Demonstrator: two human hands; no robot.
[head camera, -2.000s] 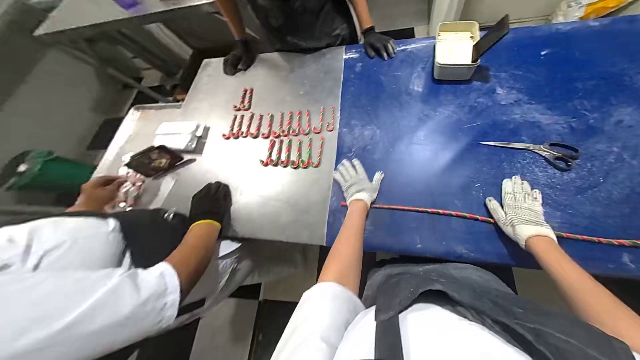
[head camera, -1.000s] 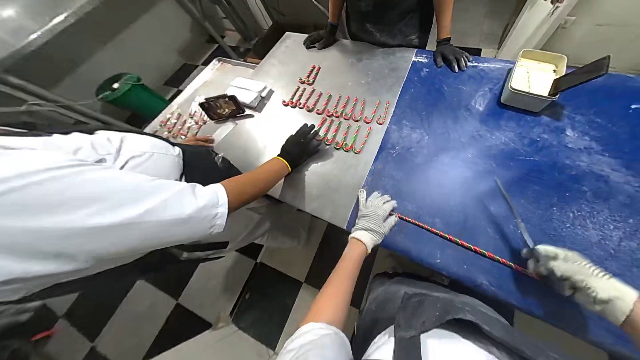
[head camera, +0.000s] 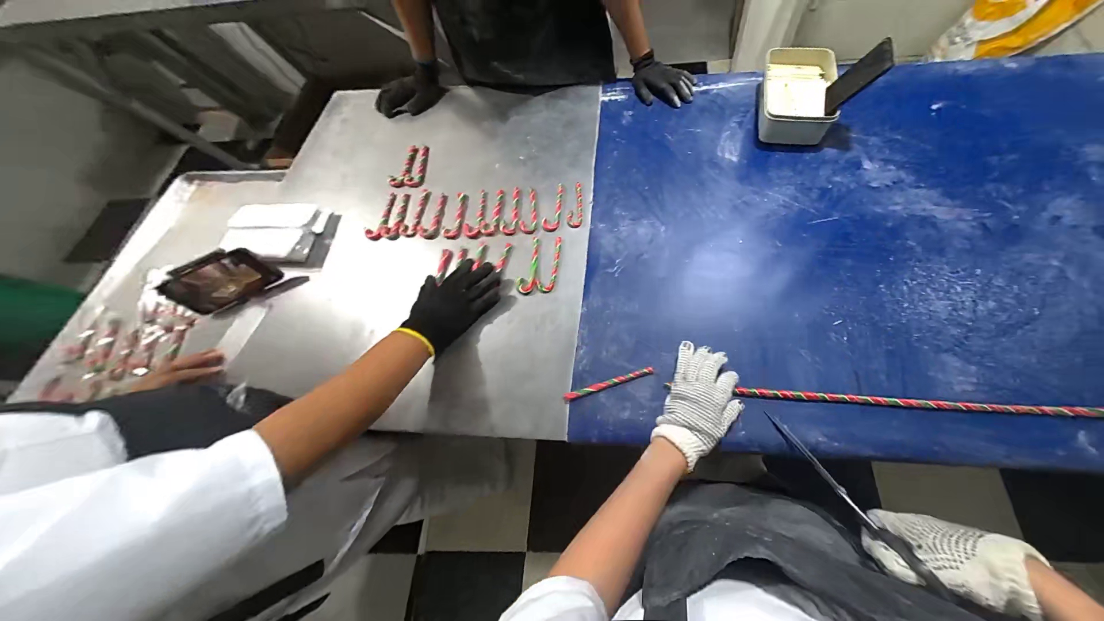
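My left hand (head camera: 697, 398), in a white knit glove, rests on a thin red, green and white striped candy rope (head camera: 906, 402) at the near edge of the blue tabletop (head camera: 776, 259). A short cut piece of the same rope (head camera: 609, 384) lies left of it, across the seam with the steel surface. My right hand (head camera: 944, 552), gloved alike, grips scissors (head camera: 824, 474) near my apron, below the rope, blades towards the upper left. Several hooked candy canes (head camera: 500, 211) lie in rows on the steel.
A co-worker's black-gloved hand (head camera: 455, 302) touches the nearest row of canes. Another person's black-gloved hands (head camera: 662, 82) rest at the far edge. A container (head camera: 795, 99) with a dark tool stands at the back. Wrapped candies (head camera: 129, 341) and a dark tray (head camera: 220, 280) lie left.
The scissors, lying on the blue table two seconds ago, are now in my right hand, which has come off the rope towards my body. A short piece now lies apart from the rope.
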